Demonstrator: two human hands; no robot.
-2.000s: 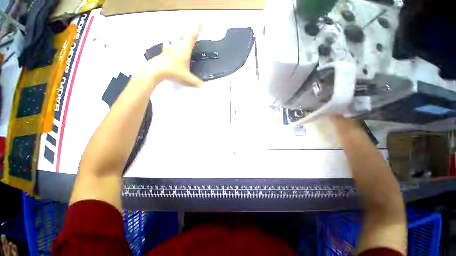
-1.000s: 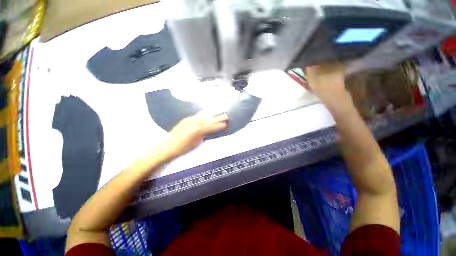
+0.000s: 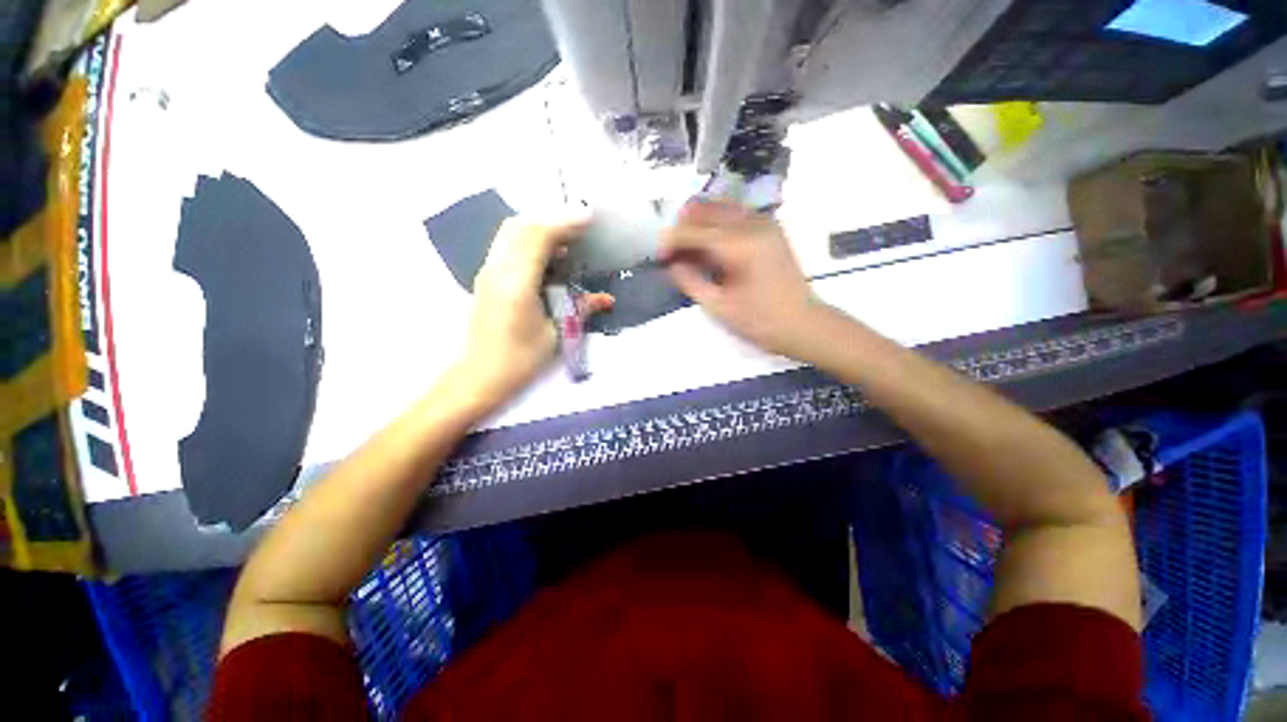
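A dark crescent facing [image 3: 470, 237] lies in front of the needle area [image 3: 741, 148], partly hidden by both hands. A small dark label with a pale mark [image 3: 628, 275] shows on it between the hands. My left hand [image 3: 515, 303] is on the facing's left part, with small pinkish-grey snips [image 3: 575, 339] held at its fingers, pointing to the front edge. My right hand [image 3: 748, 275] is at the facing's right part, thumb and finger close together by the label; blur hides whether they pinch anything. The machine head [image 3: 833, 64] stands just behind.
A facing stack [image 3: 254, 353] lies at left; another facing with a label [image 3: 409, 78] lies behind. Dark labels [image 3: 881, 236], pen-like sticks [image 3: 932, 153], a yellow item [image 3: 1015, 123] and a brown box [image 3: 1179, 233] are at right. Blue baskets [image 3: 1200, 550] stand below.
My right hand has come from beneath the machine's right side to the facing. My left hand now holds snips. The labels and sticks at right have come into view as the camera shifted.
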